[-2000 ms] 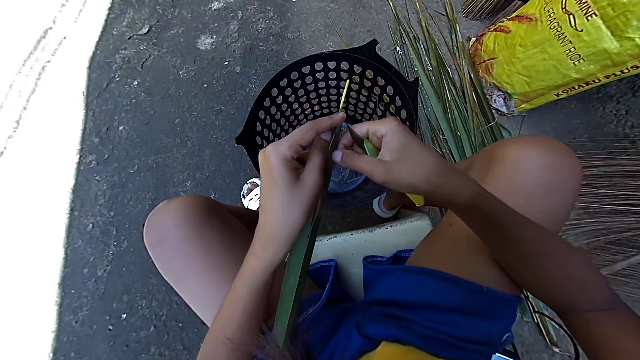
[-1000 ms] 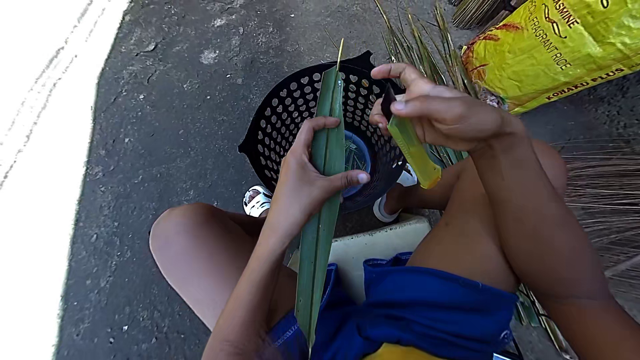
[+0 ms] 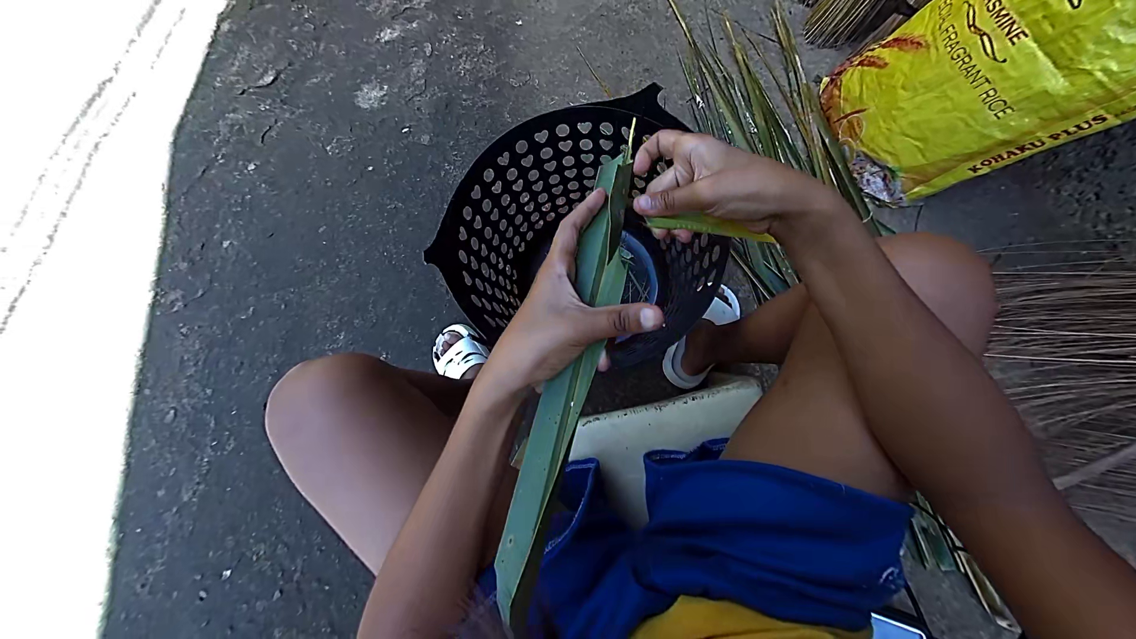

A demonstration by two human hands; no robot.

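Observation:
My left hand (image 3: 568, 311) grips a long green palm leaflet (image 3: 555, 417) that slants from my lap up over the black basket. The leaflet is folded lengthwise, with a thin yellowish rib tip standing out at its top. Just right of that tip, my right hand (image 3: 701, 182) has its thumb and index finger close to the leaf edge. A knife with a yellow-green handle (image 3: 710, 225) lies in the right palm, its blade mostly hidden. Below the hands is a black plastic basket (image 3: 506, 204) with heart-shaped holes; inside it shows a blue round container (image 3: 652, 271) with thin green scraps.
Long green leaves (image 3: 754, 115) lie on the concrete floor (image 3: 266, 222) behind the basket. A yellow rice sack (image 3: 985, 89) is at the upper right, with bundles of thin brown ribs (image 3: 1065, 337) below it. My white sandals (image 3: 459, 352) flank the basket, and a pale seat (image 3: 666, 426) is under me.
One second ago the right hand was apart from the leaflet with the knife pointing down; now it is close beside the leaflet's top. The leaflet, spread wide then, is now partly folded and more slanted.

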